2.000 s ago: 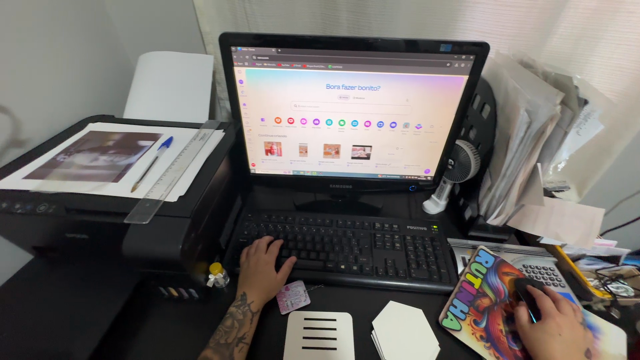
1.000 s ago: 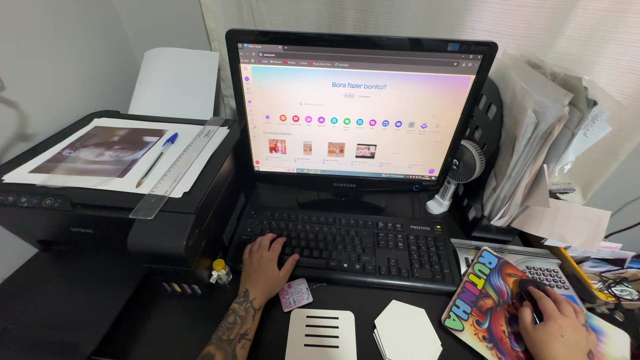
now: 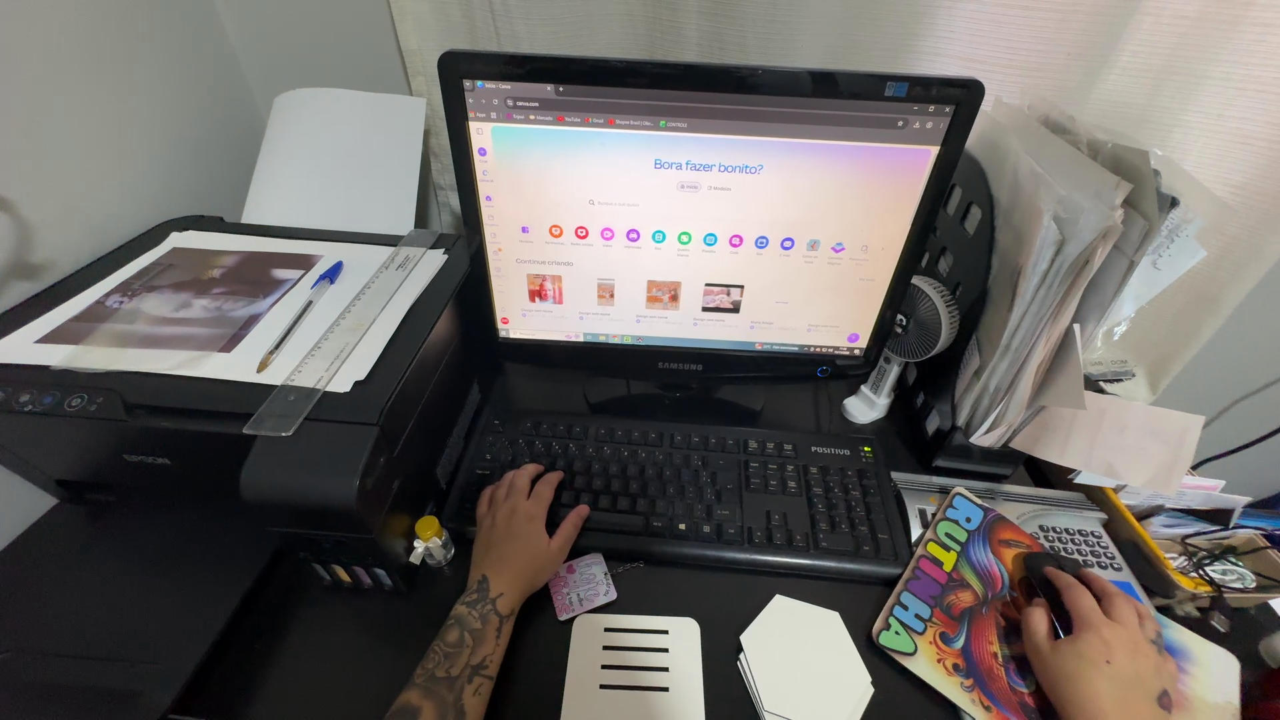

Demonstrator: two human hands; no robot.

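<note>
My left hand rests with spread fingers on the left end of a black computer keyboard. My right hand is closed over a black computer mouse on a colorful mouse pad. A lit Samsung monitor behind the keyboard shows a web page with a row of round icons. Beside my left wrist lies a pink keychain tag. In front of the keyboard are a white rounded card with black bars and a stack of white hexagonal pieces.
At left stands a black Epson printer with a printed photo, a blue pen and a clear ruler on top. A small yellow-capped bottle, a handheld fan, bagged papers and a calculator surround the keyboard.
</note>
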